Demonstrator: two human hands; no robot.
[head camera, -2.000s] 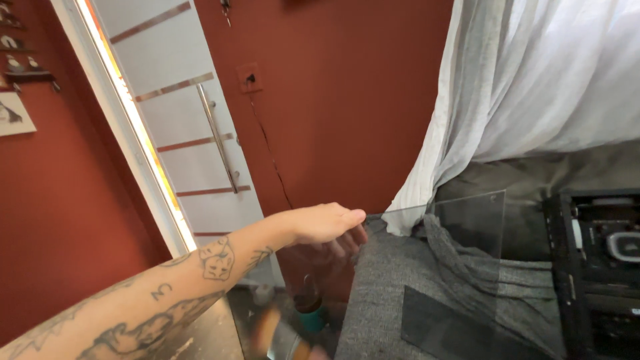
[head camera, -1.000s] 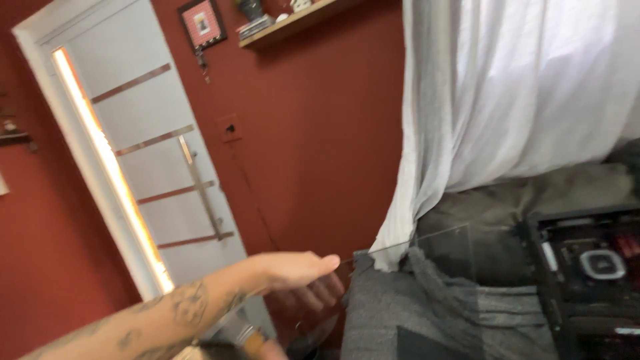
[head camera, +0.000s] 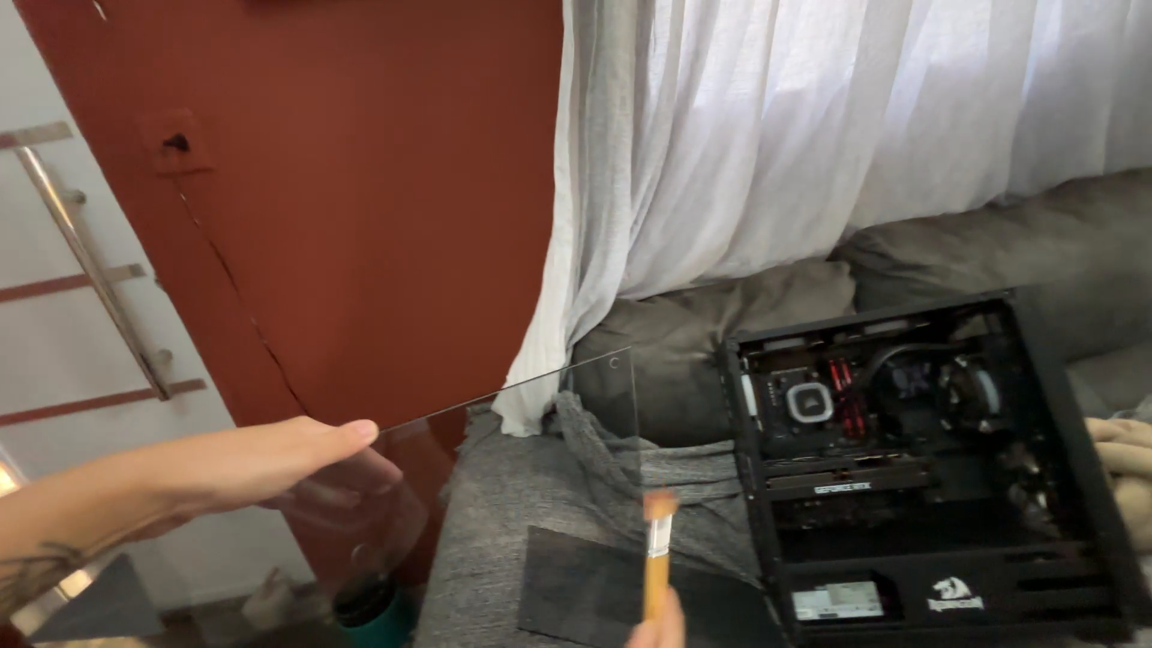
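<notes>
Stretched out from the left edge, my left hand (head camera: 297, 459) grips the upper edge of a clear glass side panel (head camera: 504, 459), thumb on top and fingers behind it. My right hand (head camera: 661, 623), at the bottom centre, holds a flat paintbrush (head camera: 659, 558) upright by its yellow handle, bristles up, in front of the panel's right part or just beside it; which, I cannot tell. An open black computer case (head camera: 936, 576) lies on the sofa at the right, its cooler block, red memory sticks and graphics card showing. A flat dark sheet (head camera: 585, 585) rests left of it.
The grey sofa (head camera: 504, 504) carries a crumpled grey cover, with cushions (head camera: 738, 306) behind. A white curtain (head camera: 765, 162) hangs down onto it. A teal container (head camera: 378, 616) stands below the glass. At the left are a cable (head camera: 236, 286) on the red wall and a door handle (head camera: 94, 270).
The brush has moved from low beside the left forearm, where it was blurred, to the right, over the sofa. The left hand still holds the glass. The view has swung right.
</notes>
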